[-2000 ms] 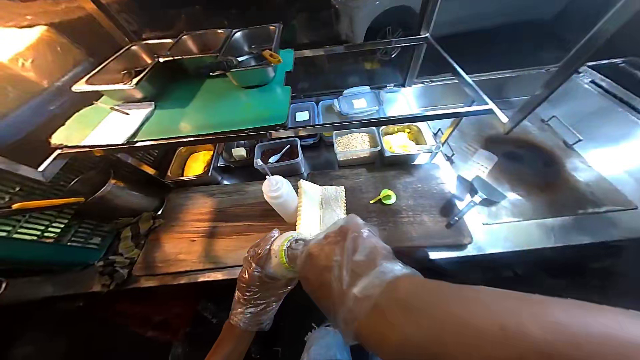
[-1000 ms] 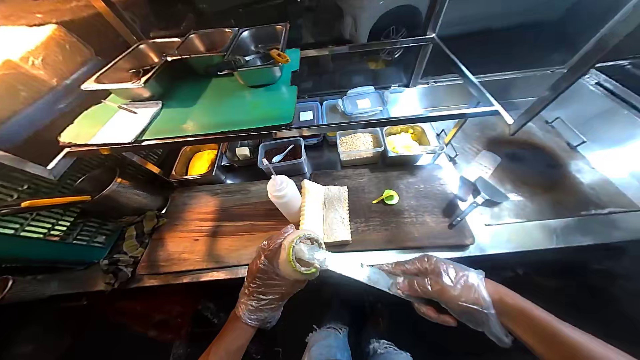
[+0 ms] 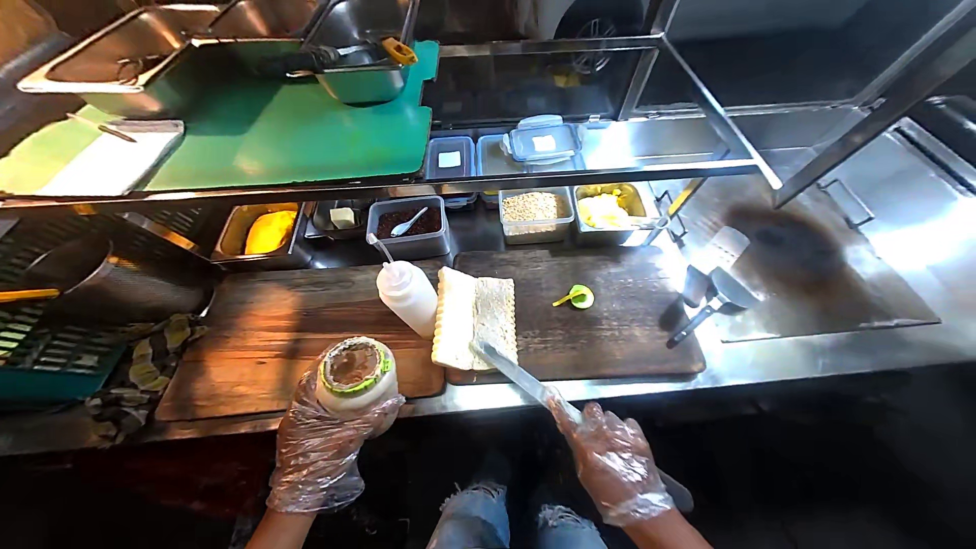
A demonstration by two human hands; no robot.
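My left hand (image 3: pixel 324 442), in a clear plastic glove, holds an open jar (image 3: pixel 357 381) with a green rim and smears inside. My right hand (image 3: pixel 614 457), gloved too, grips a metal spreading knife (image 3: pixel 522 380); its tip touches the lower part of an opened slab of bread (image 3: pixel 474 316). The bread's right half bears a greyish spread. Against the bread's left side leans a white squeeze bottle (image 3: pixel 408 297). A small green lid (image 3: pixel 582 296) with a yellow-green handle or spoon lies to the right on the dark wooden board (image 3: pixel 625 343).
Behind the boards stand tubs of dark filling (image 3: pixel 409 226), chopped nuts (image 3: pixel 531 206) and yellow-white food (image 3: pixel 610 207). A metal shelf edge (image 3: pixel 381 187) crosses above them. Scrapers (image 3: pixel 717 297) lie at the right by a griddle (image 3: pixel 816 267). A metal pot (image 3: pixel 137 282) stands left.
The knife was in the jar's mouth one second ago; now its tip is on the bread. The jar in my left hand has moved left, away from the bread.
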